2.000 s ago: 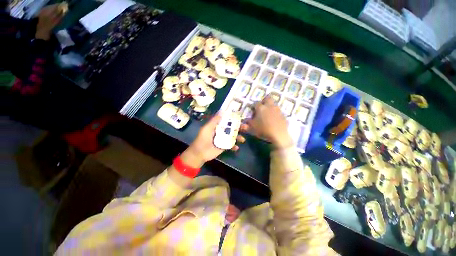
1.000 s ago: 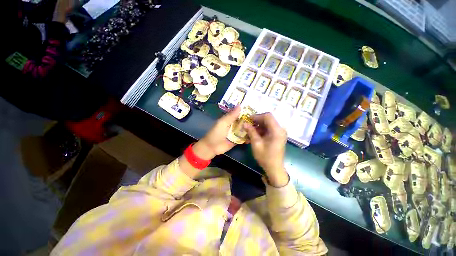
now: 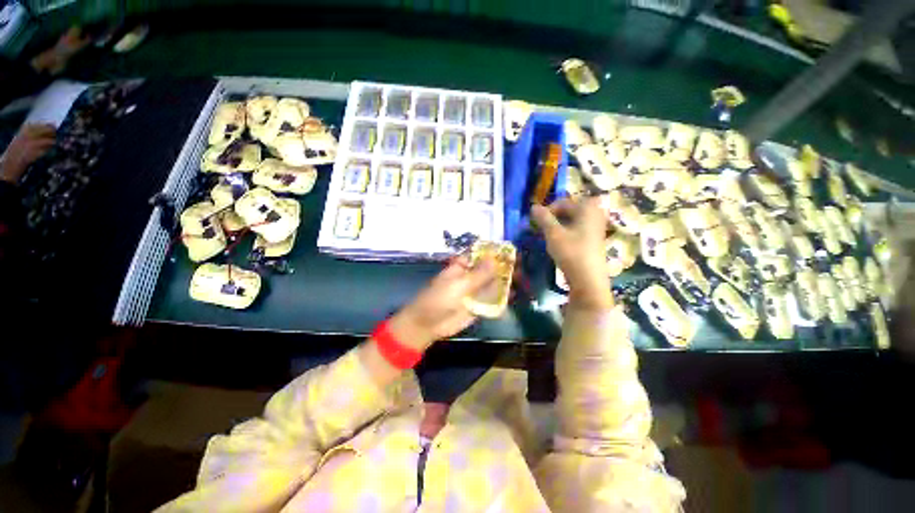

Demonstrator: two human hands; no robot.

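Note:
My left hand (image 3: 438,304) holds a cream housing (image 3: 492,284) with its open inside facing up, in front of the tray. A small dark wired component (image 3: 461,240) hangs at the housing's upper left, over the tray edge. My right hand (image 3: 574,240) is at the near end of the blue tape dispenser (image 3: 524,160), its fingertips close together by the amber-brown roll (image 3: 548,172). Whether the fingertips hold a tape piece is too small to tell. The white battery tray (image 3: 422,230) has silver pouch batteries in its back rows and one at the front left.
Cream housings are piled at left (image 3: 266,210) and right (image 3: 702,228) on the dark green bench. Two units (image 3: 580,76) lie on the green conveyor belt behind. A ribbed metal strip (image 3: 166,215) edges the bench at left. Another person's hands (image 3: 28,150) show at far left.
The view has turned to the right. My right hand has left the housing and moved over to the dispenser. My left hand still holds the housing, which showed its outer side two seconds ago.

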